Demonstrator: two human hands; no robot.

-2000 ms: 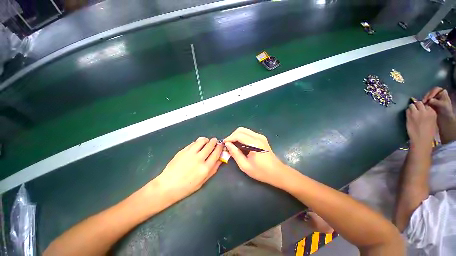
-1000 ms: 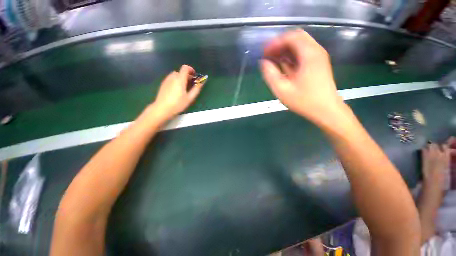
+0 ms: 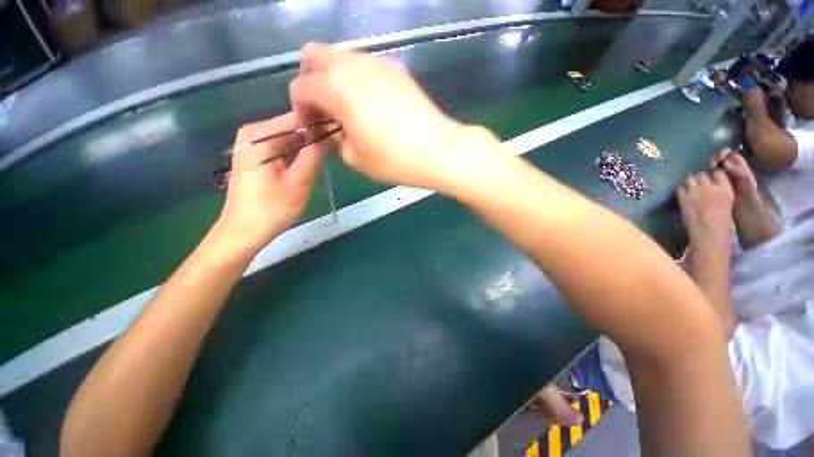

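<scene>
My right hand (image 3: 361,112) is over the belt and holds dark tweezers (image 3: 308,136), whose two arms point left across my left hand. My left hand (image 3: 268,183) is also over the belt, just left of and below my right hand, fingers bent. What its fingertips hold is hidden. A small dark unit (image 3: 220,173) shows at the outer side of my left hand; I cannot tell if it is held or on the belt. A thin pale strip (image 3: 330,192) runs from under my hands to the white rail.
The white rail (image 3: 571,125) divides belt and bench. Another unit (image 3: 579,81) is on the belt. A dark component pile (image 3: 620,175) and a pale pile (image 3: 650,148) lie at right. A neighbour's hands (image 3: 710,192) work beside them. Another person sits beyond. Clear plastic (image 3: 11,442) shows at lower left.
Both hands went from the bench to over the belt. Since one second ago my right hand has come left beside my left hand, and the tweezers show clearly. The view has shifted.
</scene>
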